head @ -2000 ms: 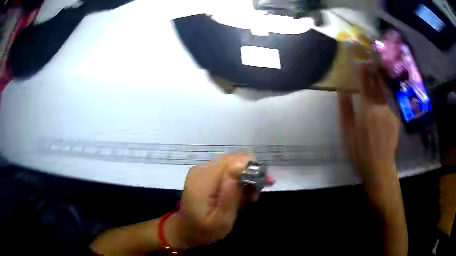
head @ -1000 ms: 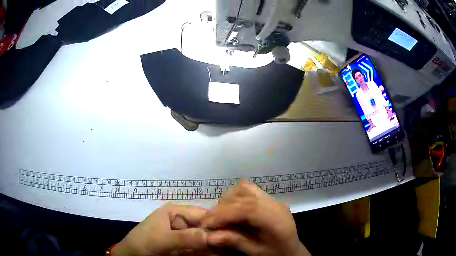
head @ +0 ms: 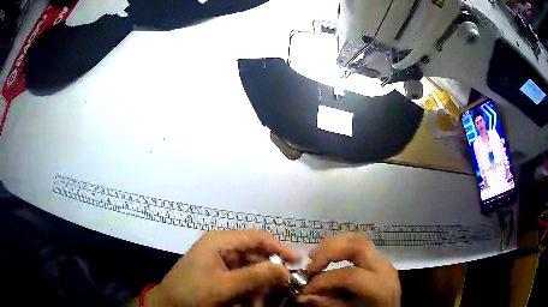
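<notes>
A small shiny metal bobbin case (head: 298, 276) is between my two hands at the table's front edge. My left hand (head: 225, 270) grips it from the left with thumb and fingertips. My right hand (head: 354, 273) pinches at its right side; a small pale bit shows between the fingertips. Whether the bobbin is inside cannot be told. A curved black panel (head: 282, 105) lies flat under the needle area, with a white label (head: 335, 120) on it.
The sewing machine head (head: 384, 30) stands over the panel. A smartphone (head: 490, 153) with a bright screen lies at right, beside small yellow packets (head: 441, 99). More black pieces (head: 78, 57) lie at upper left. A printed ruler (head: 198, 213) runs along the front edge.
Since two seconds ago, my right hand has come from the yellow packets to my left hand at the front edge. The metal part shows again between the fingers. The view has shifted.
</notes>
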